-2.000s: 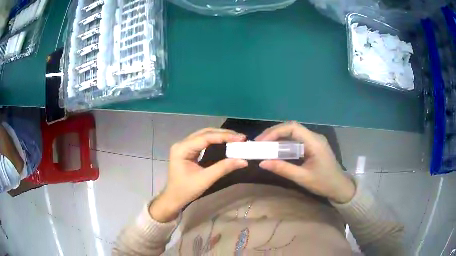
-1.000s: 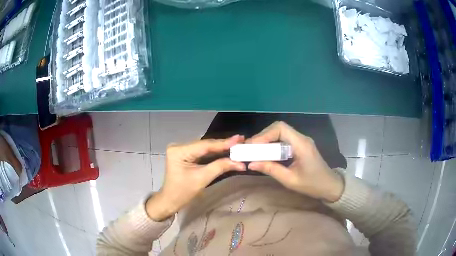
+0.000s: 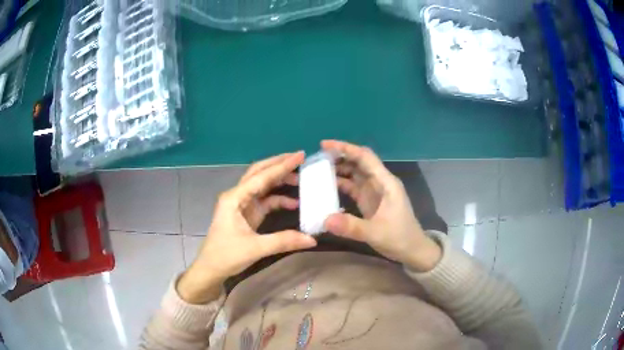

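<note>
A white oblong unit with a hazy clear end at its top stands nearly upright in the picture, between my two bare hands over my lap. My left hand is curved round its left side, with the fingertips at its upper edge and the thumb at its lower end. My right hand holds it from the right, with the thumb on its lower right corner and the fingers behind its upper part, partly hidden.
A clear blister tray of white stems lies on the green bench at left, by a black slab. A clear parts box and blue trays are at right. A red stool stands lower left.
The unit has turned from lying crosswise to nearly upright, clear end up. Earlier the clear part slid closer over the white body. The view has shifted, so the bench items sit further left.
</note>
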